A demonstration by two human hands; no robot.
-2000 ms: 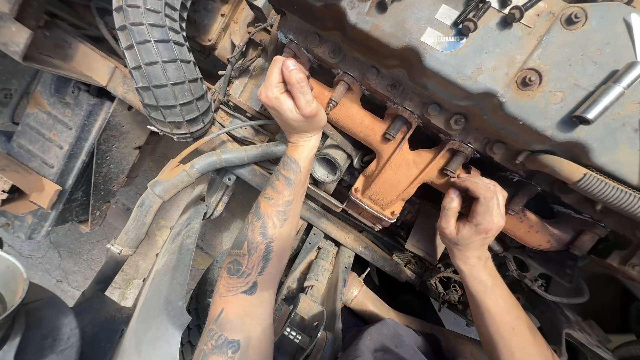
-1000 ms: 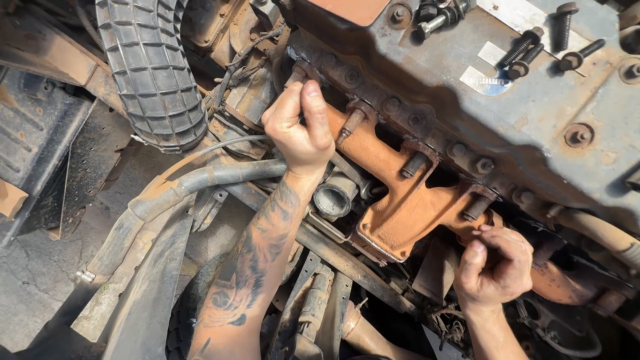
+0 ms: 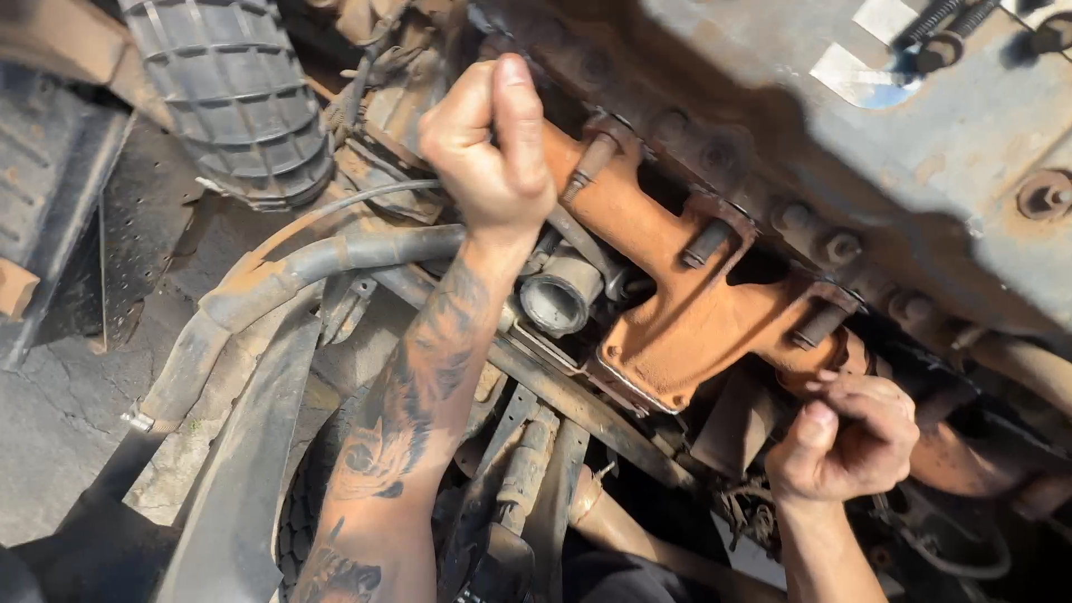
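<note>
A rusty orange exhaust manifold point(image 3: 670, 335) lies along the side of an engine, with several bolts and spacers such as a dark stud sleeve point(image 3: 706, 243) standing at its flanges. My left hand point(image 3: 494, 142) is curled around the manifold's upper left end, thumb on top; its fingertips are hidden. At the lower right, my right hand point(image 3: 846, 440) has its fingers curled against the manifold's pipe near the right flange. A long bolt point(image 3: 590, 163) sits at the flange beside my left hand.
The grey engine cover point(image 3: 938, 142) fills the upper right, with loose black bolts point(image 3: 942, 50) on it. A ribbed black rubber duct point(image 3: 239, 100) hangs at the upper left. A grey hose point(image 3: 335, 260) runs behind my left forearm, near an open round pipe end point(image 3: 554, 303) below the manifold.
Both hands stay at the two sides of the manifold. The view has shifted, and the silver socket seen on the engine cover two seconds ago is out of view.
</note>
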